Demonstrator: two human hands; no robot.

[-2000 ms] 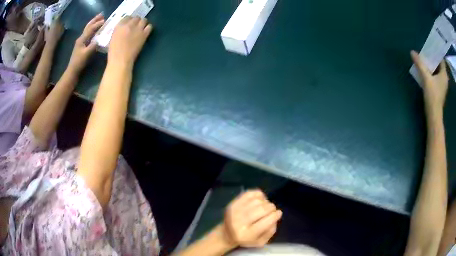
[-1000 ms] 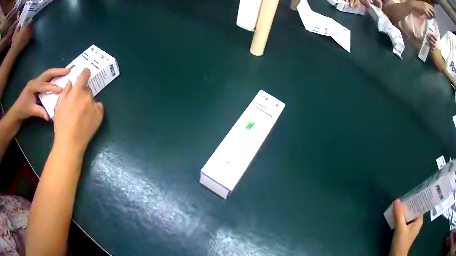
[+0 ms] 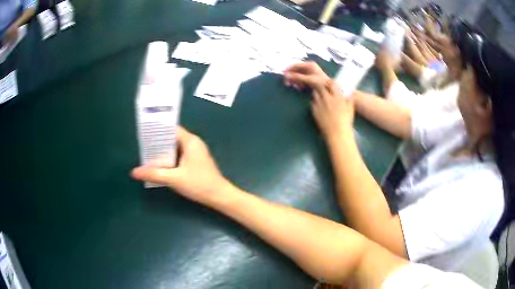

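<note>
My right hand (image 3: 195, 169) reaches in from the lower right on a bare forearm with a pale sleeve. It grips the lower part of a white folding carton (image 3: 158, 127), with the thumb across the near face. The carton stands nearly upright in view, its printed side facing me. Its top end is open, with a tall flap sticking up and a smaller flap at the side. The carton is somewhat blurred. My left hand is out of the picture. Another white carton (image 3: 10, 265) is cut off at the lower left edge.
The dark green table (image 3: 73, 169) fills the left and middle. Flat white blanks (image 3: 271, 42) lie in a loose pile beyond my hand. At right sits a person in white (image 3: 452, 192), hands near the pile. More people are behind, and cartons (image 3: 48, 23) stand at the upper left.
The view has swung right. The carton in my right hand has moved from the right edge to left of centre. The central carton and left neighbour's hands are out of view. The blank pile shows.
</note>
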